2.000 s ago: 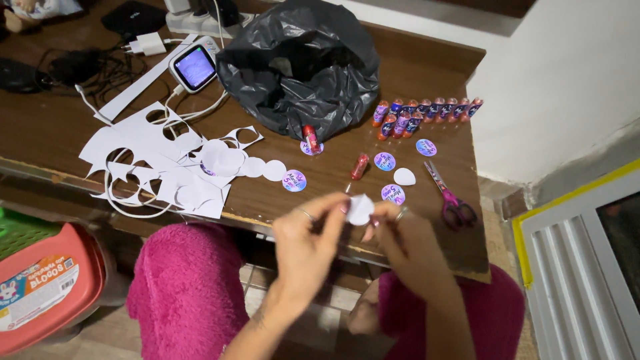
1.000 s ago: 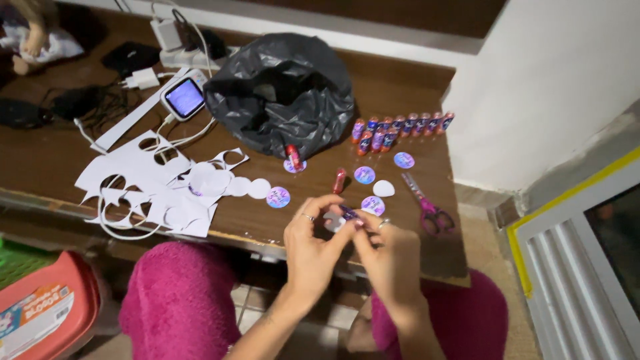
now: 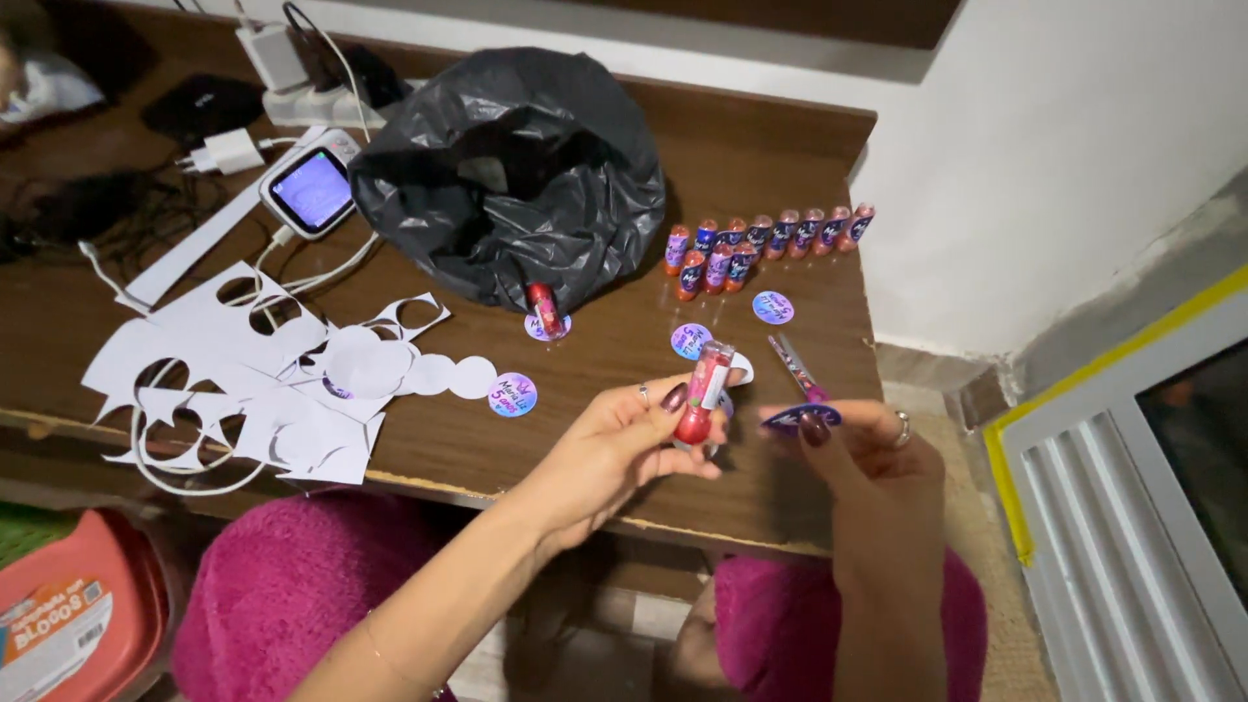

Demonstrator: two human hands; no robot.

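Observation:
My left hand [image 3: 624, 429] holds a small clear-capped tube of red liquid [image 3: 704, 390] upright above the table's front part. Pinched between thumb and fingers of my right hand [image 3: 863, 439] is a dark purple sticker [image 3: 801, 417], seen nearly edge-on. Beyond my hands lie round printed stickers [image 3: 691, 341] and a white paper piece, partly covered by the tube. Scissors with pink handles [image 3: 795, 368] lie by my right hand, which hides their handles in part. Several labelled tubes [image 3: 783, 234] stand in two rows. Another red tube [image 3: 545, 310] rests on a sticker beside the bag.
A black plastic bag [image 3: 604, 214] sits open on the wooden table [image 3: 604, 478]. To its left are cut paper sheets [image 3: 234, 390], white discs, cables and a small monitor [image 3: 312, 187]. A red box lid [image 3: 117, 575] is at lower left; a wall borders the right.
My hands were close together and have moved apart. My left hand has picked up the red tube that lay on the table. The sticker is now in my right hand alone.

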